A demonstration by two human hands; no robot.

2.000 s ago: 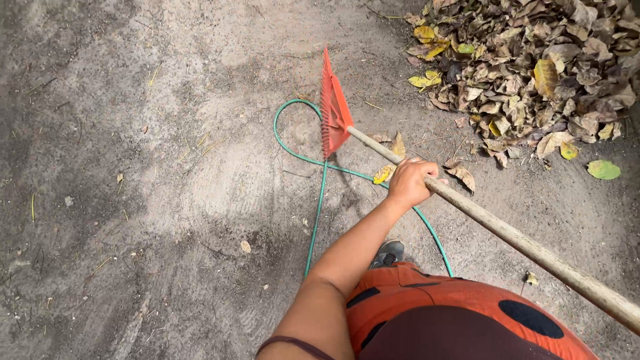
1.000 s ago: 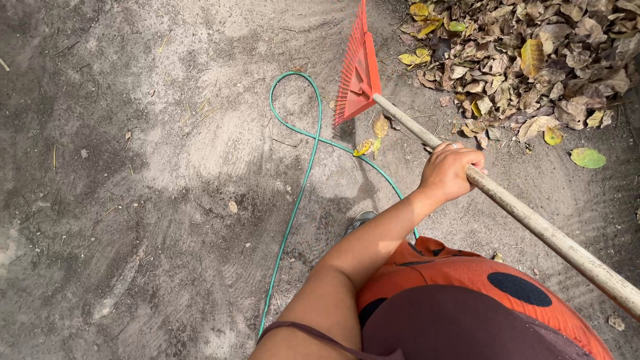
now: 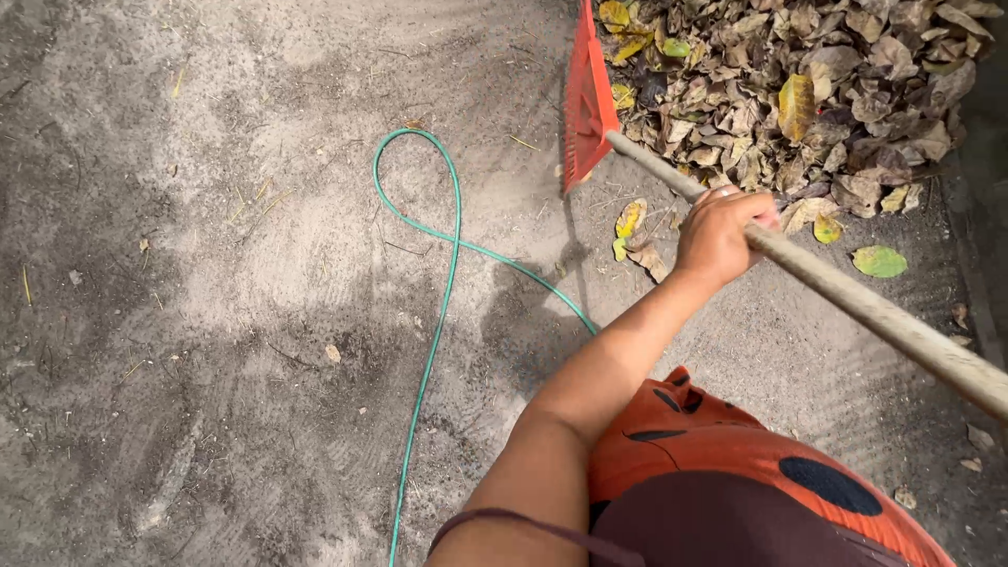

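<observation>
My left hand (image 3: 720, 235) is closed around the pale wooden handle (image 3: 882, 313) of a rake, a short way behind its head. The red fan-shaped rake head (image 3: 589, 106) stands on edge at the top, its tines facing left, close beside a heap of dry leaves (image 3: 787, 102). From there the handle slants down to the right and runs out of view at the right edge. My right hand does not show.
A thin green hose (image 3: 431, 354) lies looped on the bare ground left of my arm. Some loose leaves (image 3: 630, 219) lie below the rake head, and a green-yellow leaf (image 3: 880, 261) lies below the heap. A dark edge (image 3: 976, 268) borders the ground at right.
The rake head has moved from over the hose loop to the right, up beside the leaf heap. My left hand has kept its hold on the handle.
</observation>
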